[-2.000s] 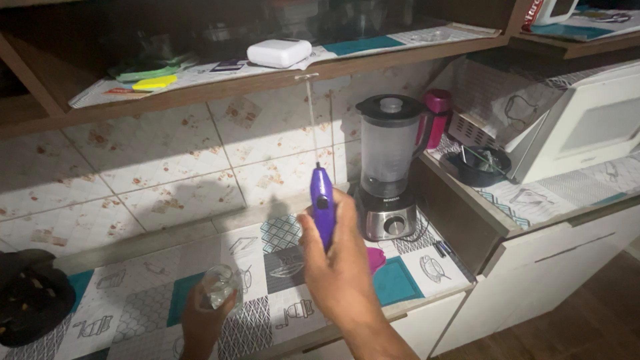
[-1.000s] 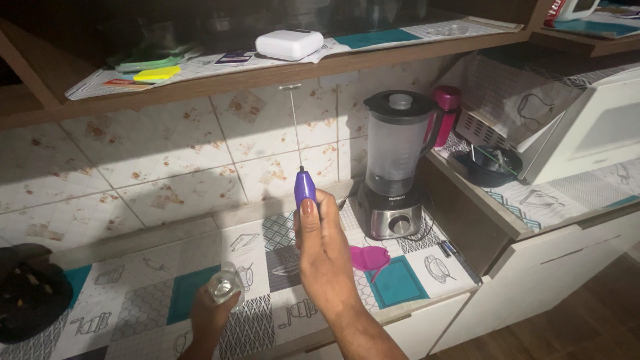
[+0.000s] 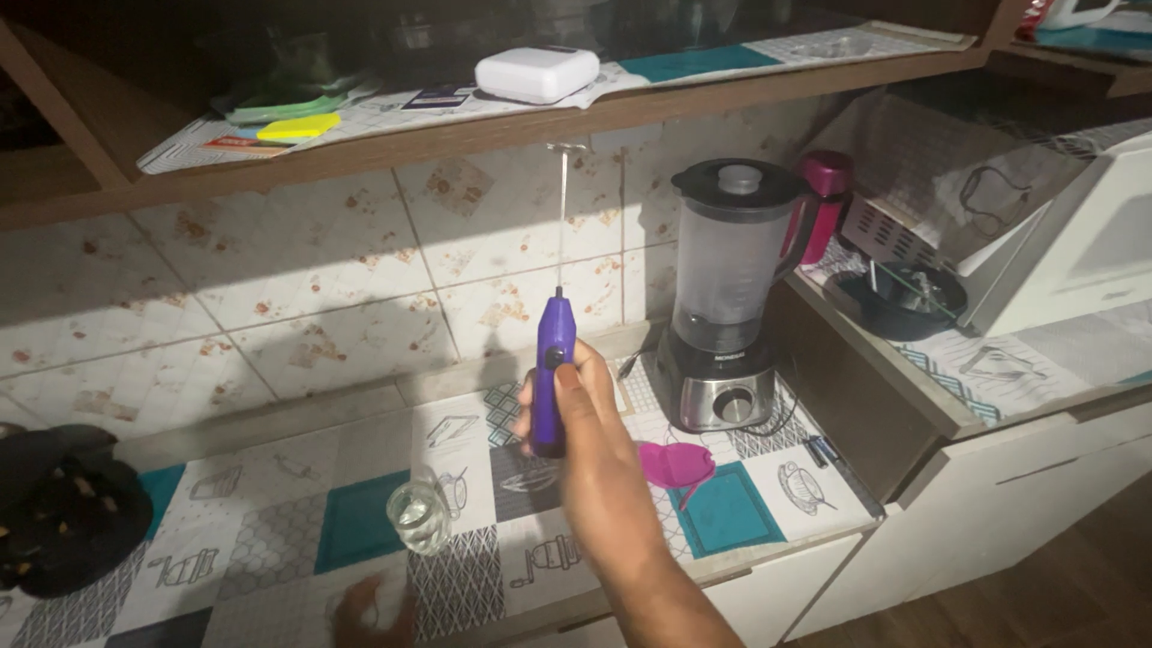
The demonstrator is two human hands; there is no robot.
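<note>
My right hand (image 3: 589, 432) grips a purple handheld milk frother (image 3: 555, 378), held upright with its thin metal shaft and whisk head (image 3: 565, 148) at the top, just below the shelf edge. The thumb rests beside its dark button. A clear glass (image 3: 419, 517) stands on the patterned counter covering, to the left of the right hand. Below and left of the glass is my left hand (image 3: 373, 612), blurred and partly out of view at the bottom edge; it is apart from the glass and holds nothing visible.
A blender (image 3: 738, 270) stands right of the frother, with a pink plastic item (image 3: 677, 465) before it. A black object (image 3: 67, 508) lies far left. Overhead, a shelf (image 3: 360, 144) holds a white case (image 3: 537, 74). At right are a pink bottle (image 3: 823, 202), dark bowl (image 3: 900, 301) and microwave (image 3: 1071, 234).
My left hand has let go of the glass and moved down, away from it. The glass now stands on the counter. The right hand still holds the frother upright.
</note>
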